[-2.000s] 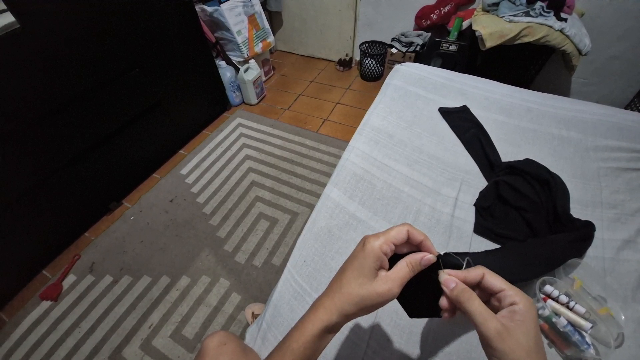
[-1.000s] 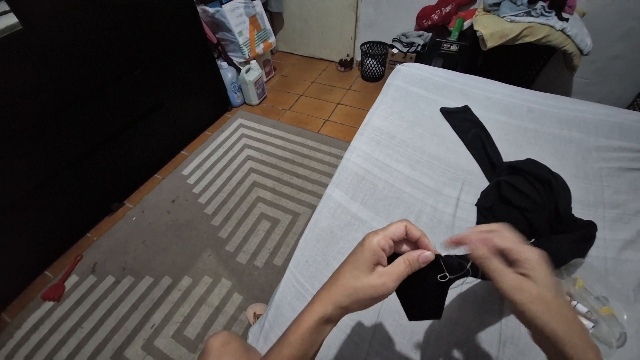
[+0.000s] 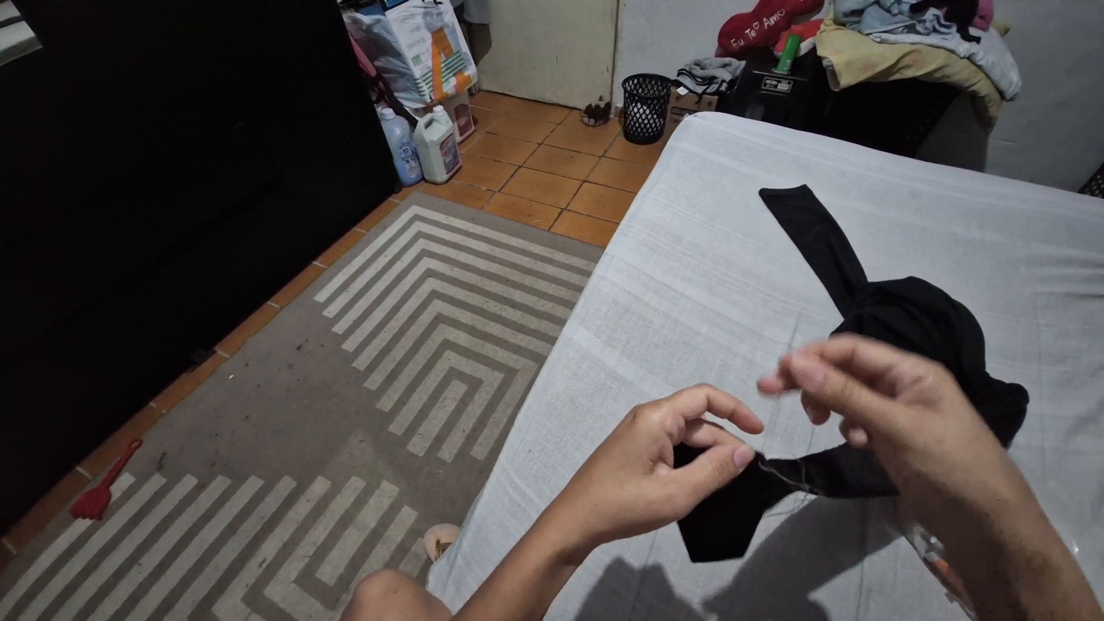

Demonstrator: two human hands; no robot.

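Note:
A black fabric garment lies bunched on a bed with a pale sheet, one strip of it stretching toward the far side. My left hand pinches the near end of the black cloth between thumb and fingers. Light thread runs loosely along that cloth edge. Raised above the cloth, my right hand is blurred, its thumb and fingertips brought together; a thin thread seems to pass near them, and whether a needle is there cannot be made out. A clear plastic pouch is mostly hidden behind the right forearm.
Beyond the bed stand a black mesh wastebasket and a dark stand with piled clothes. Plastic bottles are by the dark wardrobe. A patterned rug with a red toy shovel covers the floor at left.
My right hand has risen from beside the left fingertips, where it was two seconds ago, to above the cloth. My left hand keeps its place at the cloth end.

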